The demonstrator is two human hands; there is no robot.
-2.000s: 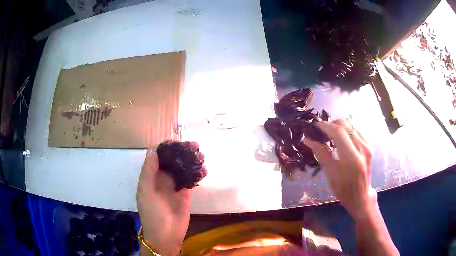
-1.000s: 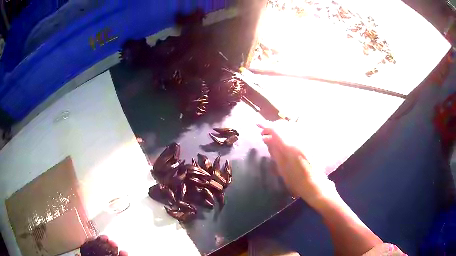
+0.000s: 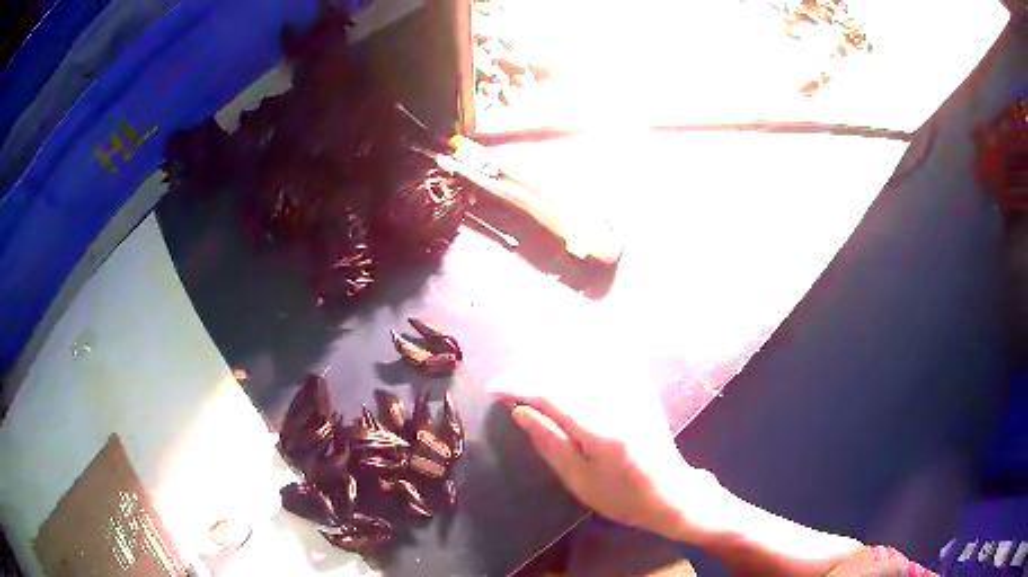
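Glossy black pointed petal pieces [image 3: 378,456] lie in a loose pile at lower centre, partly on the white board's edge. A small petal group [image 3: 428,347] lies just behind the pile. My right hand [image 3: 575,456] is low over the table, right of the petals, palm down with fingers pointing left and apart from them. Its fingertips are washed out by glare, and whether it holds anything cannot be told. My left hand is out of the picture.
A large dark heap [image 3: 338,169] stands at the back. A slim knife-like tool [image 3: 541,214] lies right of it. A brightly lit box [image 3: 676,68] with small pieces is behind. A blue crate [image 3: 90,169] marked "HL" is back left. Cardboard [image 3: 107,518] lies on the white board [image 3: 124,327].
The view has swung right, so my left hand and the dark flower head have left the picture. My right hand has moved off the petal pile to its right. A small petal group lies apart behind it.
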